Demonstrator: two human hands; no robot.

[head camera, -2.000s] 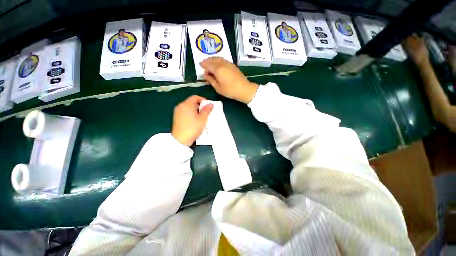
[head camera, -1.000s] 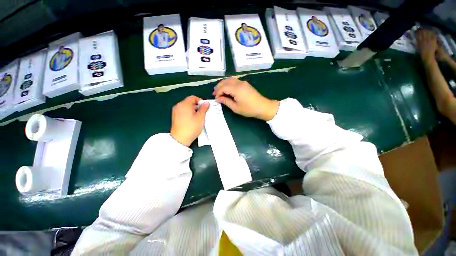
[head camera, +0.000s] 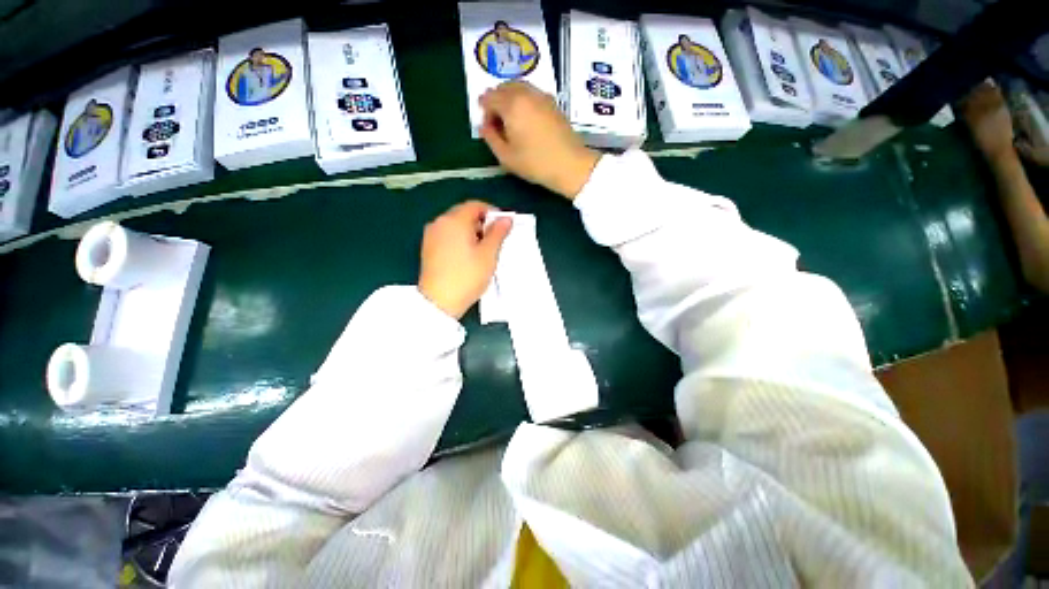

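Note:
My left hand (head camera: 462,255) grips the upper end of a white sticker strip (head camera: 538,328) between thumb and fingers. The strip hangs down toward my body over the green surface. My right hand (head camera: 531,136) is at the lower left part of a white carton with a round yellow-and-blue emblem (head camera: 510,52), fingertips touching its face. The fingers are bent; whether a sticker is at the fingertips cannot be seen. The carton stands in the row and is not lifted.
Several more cartons (head camera: 259,86) line the far side, left and right. Two white rolls (head camera: 112,255) sit on a white tray (head camera: 173,328) at left. A dark post with a pale foot (head camera: 854,138) is upper right. Another person's arms (head camera: 998,150) are at far right; a brown box (head camera: 961,426) is lower right.
The row of cartons has shifted to the right. My right hand has moved from the strip's top up to a carton. My left hand still holds the strip.

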